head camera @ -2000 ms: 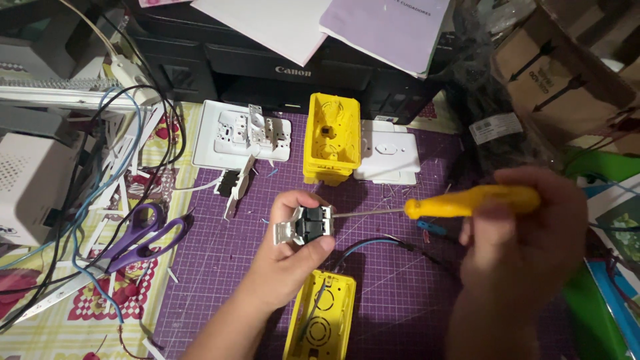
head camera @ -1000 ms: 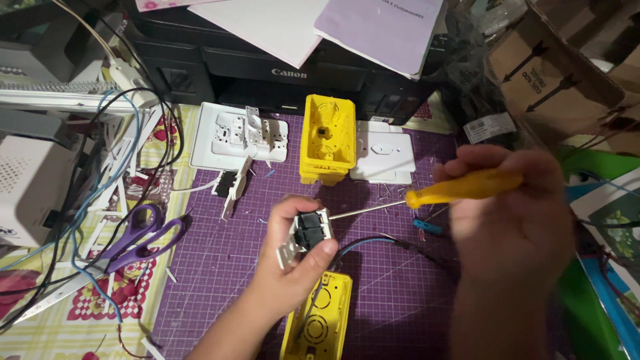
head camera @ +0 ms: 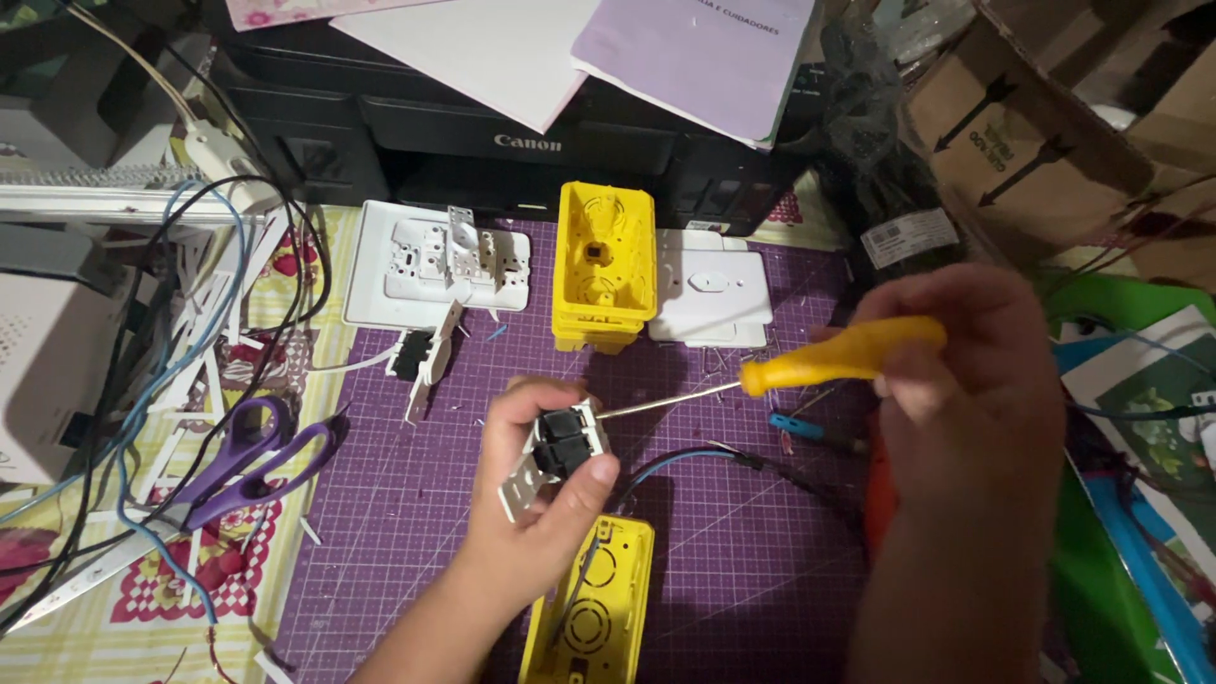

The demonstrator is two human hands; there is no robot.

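Note:
My left hand (head camera: pixel 532 503) grips a black and white electrical module on a white bracket (head camera: pixel 560 445) between thumb and fingers, above the purple cutting mat (head camera: pixel 741 579). My right hand (head camera: pixel 959 380) holds a screwdriver by its yellow handle (head camera: pixel 836 353). The screwdriver's metal shaft (head camera: pixel 670 399) points left, and its tip meets the right edge of the module; whether it sits in a screw cannot be told. Below my left hand lies a yellow electrical box (head camera: pixel 589 617) with a wire inside. A black cable with a blue wire (head camera: pixel 684 456) runs just right of the module.
Stacked yellow boxes (head camera: pixel 608 256) stand between white wall plates (head camera: pixel 437 266) and a white cover plate (head camera: pixel 712 285), before a black Canon printer (head camera: pixel 522 142). Another module (head camera: pixel 413 356) lies on the mat. Purple-handled scissors (head camera: pixel 252 465) and loose cables are left; cardboard boxes (head camera: pixel 1026 123) stand right.
The module has tilted in my left hand since the earliest frame. My right hand's fingers have shifted around the yellow handle, while the screwdriver tip stays at the module's right side.

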